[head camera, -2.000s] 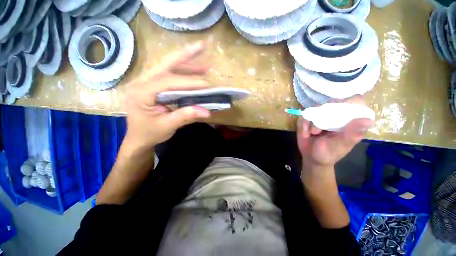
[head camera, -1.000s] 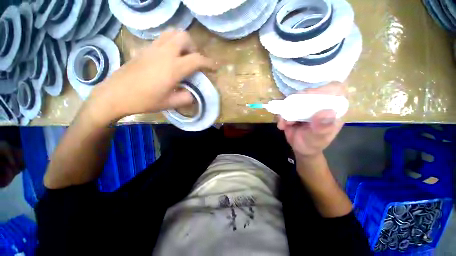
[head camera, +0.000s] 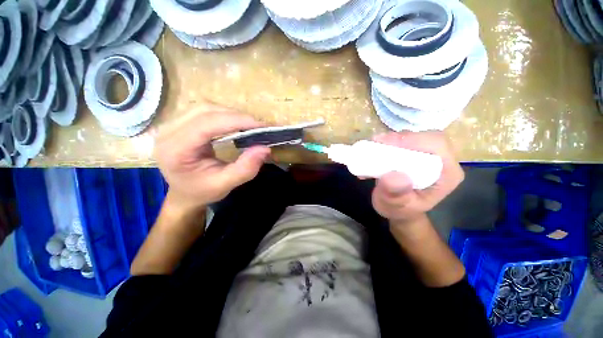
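My left hand (head camera: 205, 155) holds a grey flanged ring (head camera: 268, 135) edge-on near the bench's front edge, its dark collar facing me. My right hand (head camera: 420, 175) grips a white glue bottle (head camera: 387, 162), tilted with its teal needle (head camera: 314, 147) pointing left. The needle tip is at the right end of the collar; whether it touches I cannot tell. My left fingers hide the left part of the ring.
Piles of flanged rings stand on the tan bench (head camera: 317, 86) at its far side. A leaning heap (head camera: 63, 86) lies at left, beside stacked rings (head camera: 149, 86). Below are a blue bin with white balls (head camera: 69, 251) and a crate of small dark rings (head camera: 532, 290).
My left hand has turned the ring from face-up view to edge-on. My right hand has brought the bottle's needle left and down to the collar. The view has shifted slightly.
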